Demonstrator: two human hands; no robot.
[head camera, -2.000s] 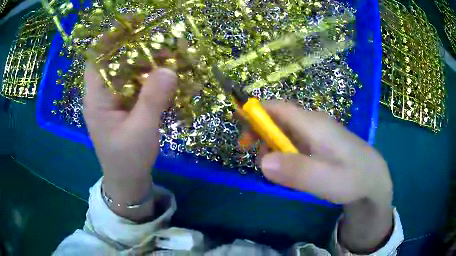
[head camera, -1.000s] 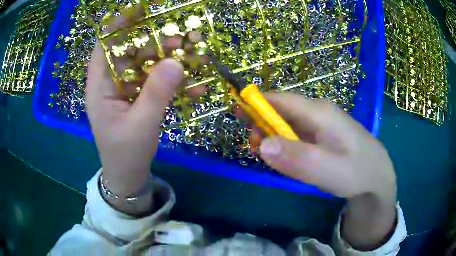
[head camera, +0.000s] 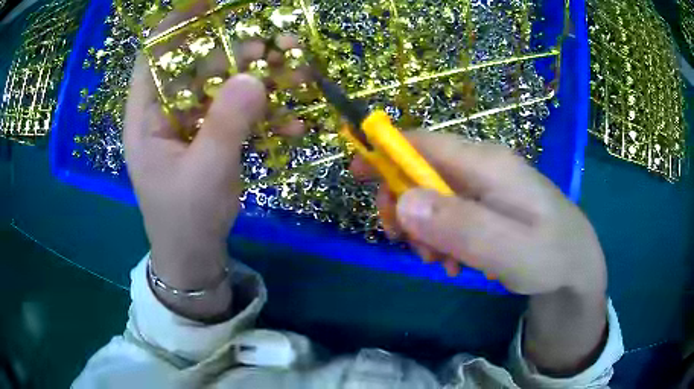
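My left hand (head camera: 186, 144) grips the left end of a shiny gold sprue frame (head camera: 426, 76), thumb on top. The frame's long bars reach right across the tray. Rounded gold plated parts (head camera: 186, 99) sit on its bars beside my thumb. My right hand (head camera: 502, 213) holds side cutters (head camera: 407, 152) with yellow-orange handles. Their dark jaws point up and left, at the frame just right of my left fingers. I cannot tell whether the jaws touch a part. Below the frame, loose cut parts (head camera: 335, 201) lie in a gold and silver heap in the blue plastic tray (head camera: 327, 251).
Stacked gold frames lie on the dark green table (head camera: 76, 205) on both sides of the tray, one stack at the left (head camera: 38, 76) and one at the right (head camera: 635, 91). Part of another gold grid shows at the top right corner. The tray's raised rim runs in front of me.
The blurred frame has steadied and its bars now lie across the tray. The cutters and my right hand have moved slightly up, and the handles look a little more spread.
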